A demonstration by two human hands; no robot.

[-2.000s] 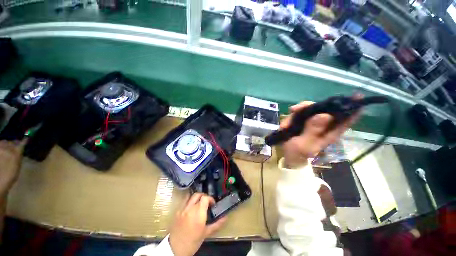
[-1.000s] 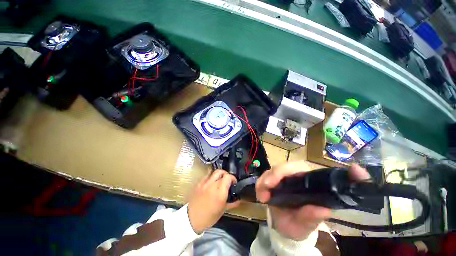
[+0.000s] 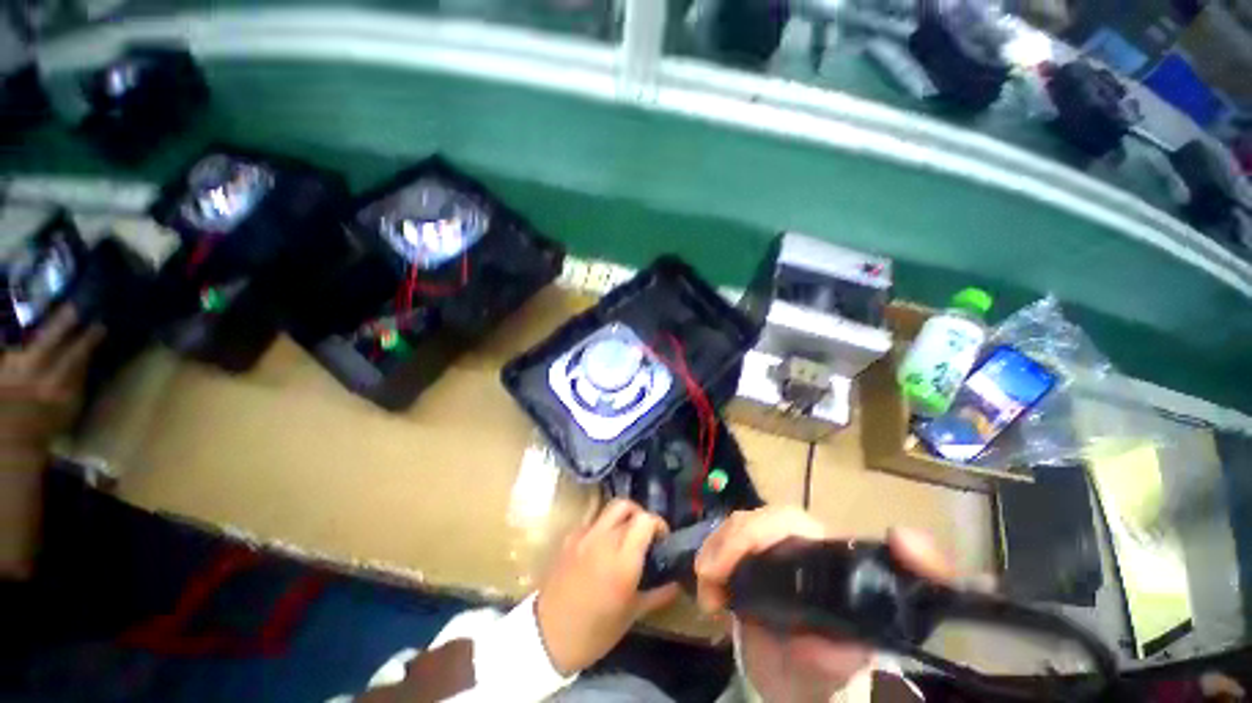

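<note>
A speaker housing [image 3: 721, 488] lies open in front of me, joined by red wires [image 3: 698, 398] to the front panel [image 3: 529, 381], which carries a silver-white speaker driver [image 3: 611, 382]. A green spot shows beside the wires. My left hand [image 3: 600, 584] holds the near edge of the housing. My right hand [image 3: 790, 604] is closed around the black electric screwdriver [image 3: 824, 584], held nearly level over the housing's near right side. Its tip and the part it meets are hidden or blurred.
More opened speakers [image 3: 439, 227] lie to the left, where another person's hand [image 3: 41, 378] rests. Right of my work stand the screw feeder [image 3: 796, 378] and a cardboard tray [image 3: 947, 464] with a bottle [image 3: 943, 354], plastic bag and smartphone [image 3: 991, 398]. A green conveyor [image 3: 549, 165] runs behind.
My right hand has brought the screwdriver down and left from beside the feeder to the housing. My left hand stays at the housing. The view has shifted.
</note>
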